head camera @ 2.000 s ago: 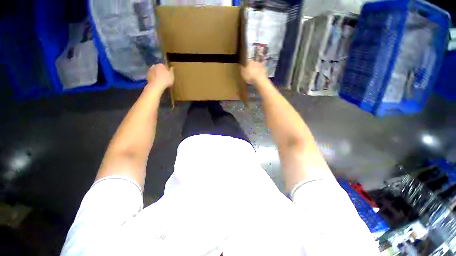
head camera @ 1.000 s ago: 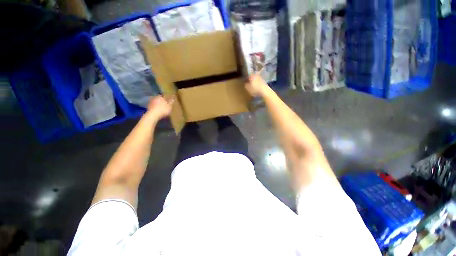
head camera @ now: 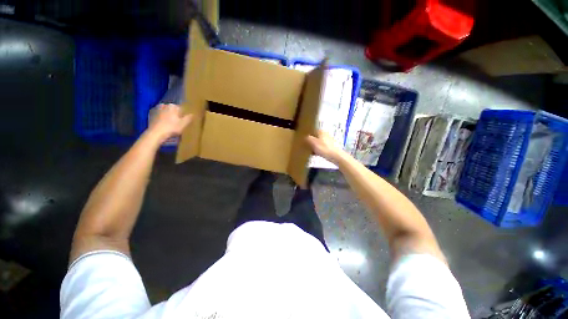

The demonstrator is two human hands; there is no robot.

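I hold a brown carton [head camera: 252, 84] in front of me over the crates, with its side flaps spread outward and a dark gap between the two middle flaps. My left hand [head camera: 168, 122] grips its left flap. My right hand [head camera: 324, 146] grips its right flap. The carton hides parts of the blue crates behind it. What is inside the carton cannot be seen.
A blue crate with newspaper [head camera: 355, 87], a dark crate with newspaper [head camera: 407, 103], off-white slotted crates [head camera: 430, 156] and a bright blue crate [head camera: 498, 165] stand in a row. Blue crates [head camera: 106, 93] stand at left. A red stool [head camera: 430, 34] is beyond.
The view has swung, so the crates appear lower and further right, and the red stool has come into view. Both hands still hold the carton, which now tilts the other way.
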